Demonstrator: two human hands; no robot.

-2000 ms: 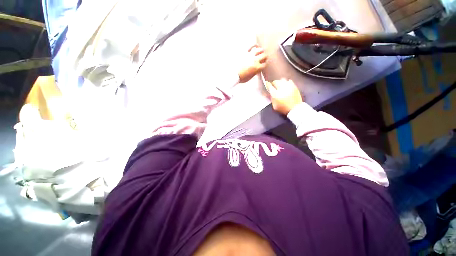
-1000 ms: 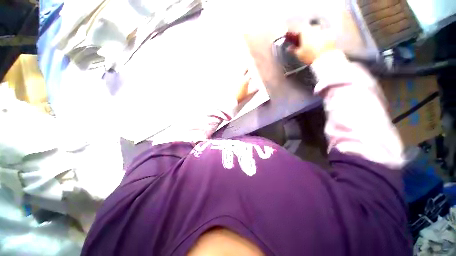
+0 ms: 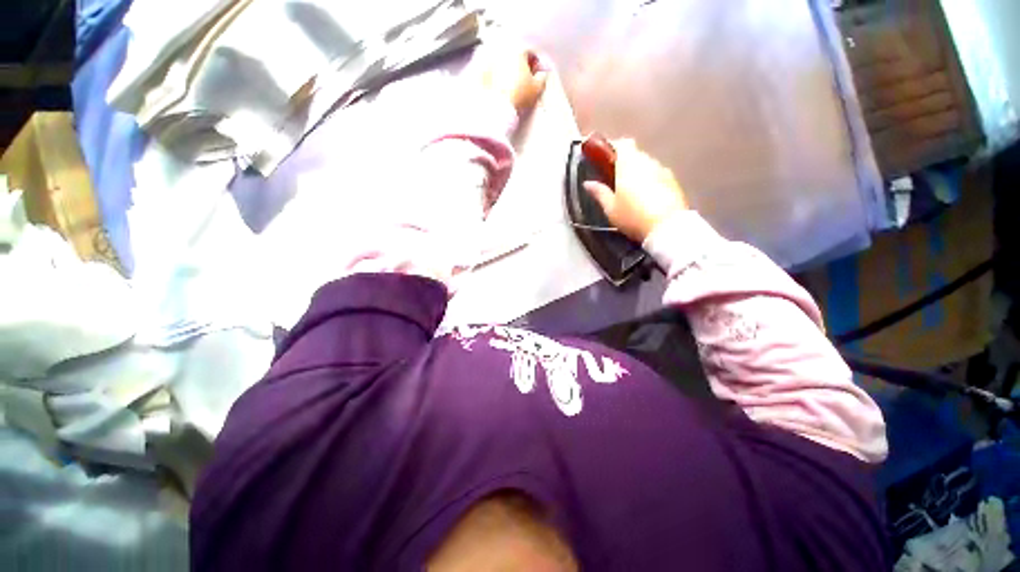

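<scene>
The steam iron (image 3: 593,212), with a dark pointed soleplate and reddish-brown handle, stands on the right edge of a white cloth panel (image 3: 537,246). My right hand (image 3: 640,192) is closed around its handle. My left hand (image 3: 530,80) lies at the panel's far end, partly lost in glare; whether its fingers pinch the cloth I cannot tell. The panel lies flat on the lavender-grey table cover (image 3: 727,112). Its left part is overexposed.
A loose stack of white-beige pieces (image 3: 268,73) lies at the far left. A crumpled pile (image 3: 78,346) hangs at the left edge. A brown ridged pad (image 3: 908,89) is at the right end. Cardboard boxes (image 3: 917,268) and a black hose (image 3: 917,304) are at the right.
My right hand left the cloth, took the iron's handle and brought the iron left and nearer, onto the panel edge. My left hand moved to the panel's far end.
</scene>
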